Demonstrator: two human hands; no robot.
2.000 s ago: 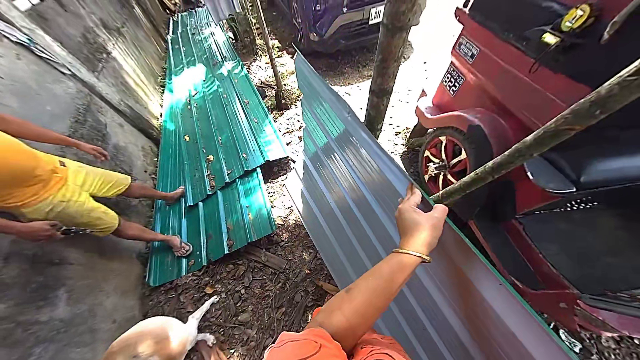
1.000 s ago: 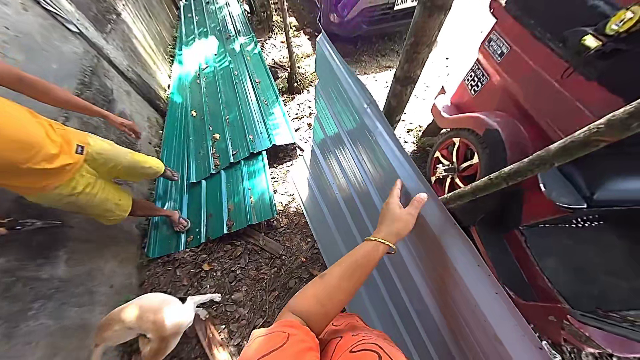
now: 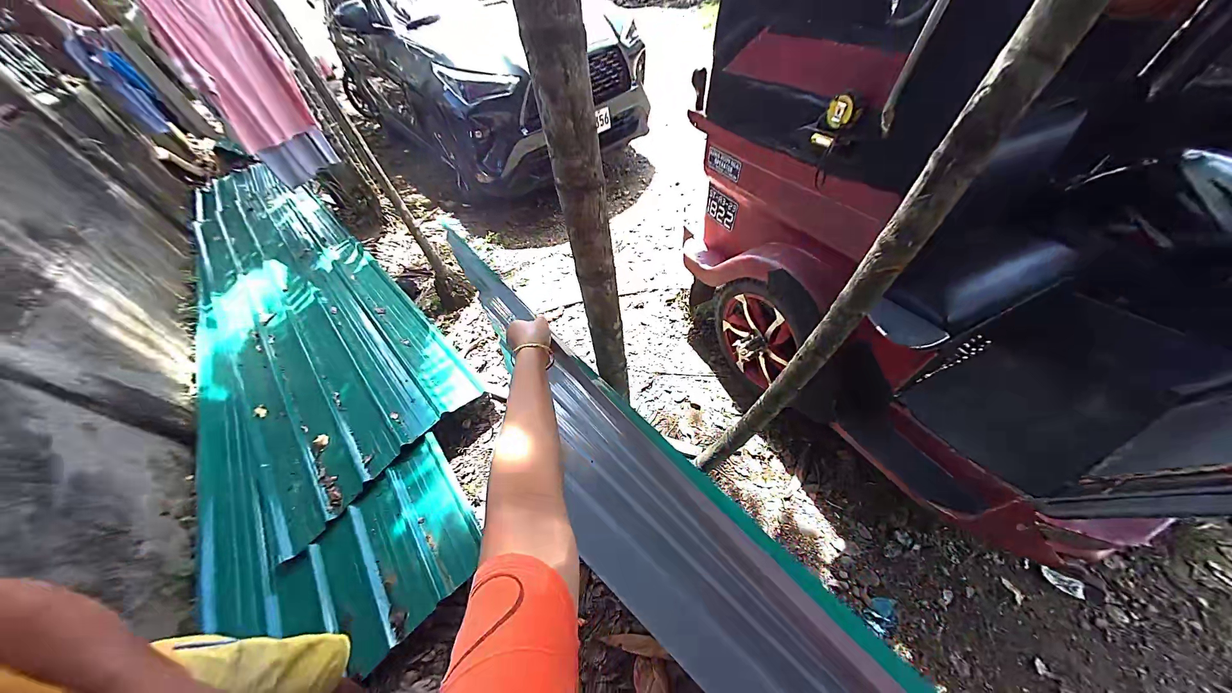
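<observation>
My left hand (image 3: 528, 334), with a bracelet at the wrist, is closed over the upper edge of a corrugated metal roofing sheet (image 3: 664, 539). This sheet is tilted on its long edge, its grey face towards me and green showing along its far rim. My right hand is out of view. To the left, green corrugated roofing sheets (image 3: 289, 385) lie overlapped on the ground, with dry leaves on them. At the bottom left, another person's arm (image 3: 77, 635) and yellow shorts (image 3: 260, 662) are partly in view.
A concrete wall (image 3: 87, 481) runs along the left. An upright wooden post (image 3: 577, 183) and a slanting pole (image 3: 895, 231) stand by the held sheet. A red motor tricycle (image 3: 799, 192) is at the right, a dark car (image 3: 500, 96) beyond. Clothes (image 3: 236, 72) hang at upper left.
My left hand has gone from open against the sheet to closed on its upper edge. The grey-faced sheet now stands steeper. The dog at the bottom has left view, and the view has shifted.
</observation>
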